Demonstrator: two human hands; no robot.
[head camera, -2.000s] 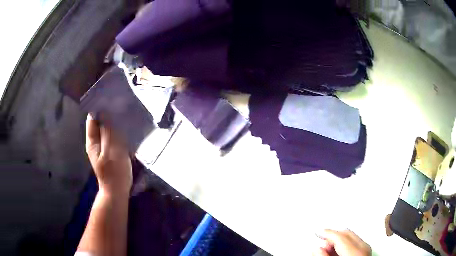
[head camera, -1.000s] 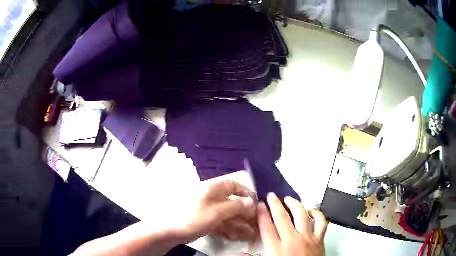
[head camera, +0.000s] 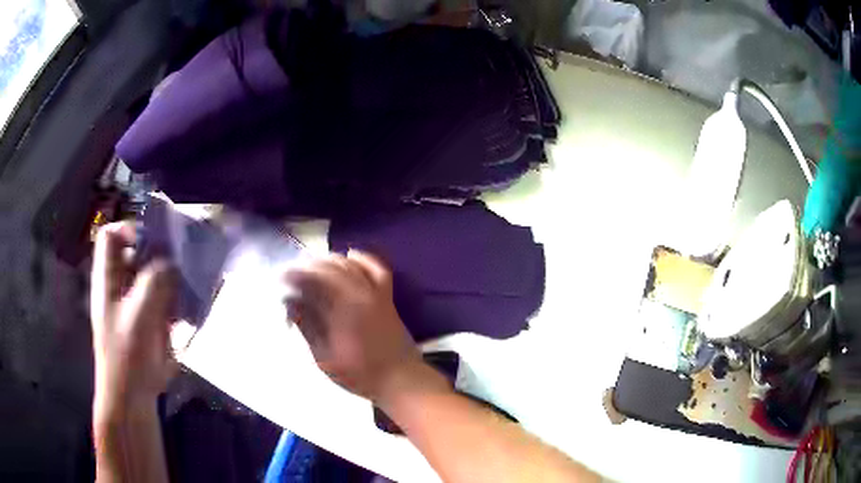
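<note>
My left hand (head camera: 132, 307) is at the left, blurred, with its fingers on a grey-purple cut piece (head camera: 194, 259). My right hand (head camera: 345, 316) reaches in from the lower right, fingers curled. A pale blurred piece (head camera: 260, 247) spans from the left-hand piece towards my right fingertips; blur hides whether the right fingers grip it. The stack of small dark purple cut pieces (head camera: 472, 269) lies just beyond my right hand. A dark flat piece (head camera: 444, 366) shows partly behind my right wrist.
Large dark cut panels (head camera: 415, 113) are piled behind the small stack. The sewing machine head (head camera: 755, 274) stands at the right, with a white lamp (head camera: 719, 174), a teal item (head camera: 831, 189) and red-orange handles (head camera: 814, 458) near it. The white table's front edge (head camera: 245, 401) runs below my hands.
Both hands have moved left from the front middle of the table, and the left one is now at the far-left piece. The piece handled near the table's front is no longer between them.
</note>
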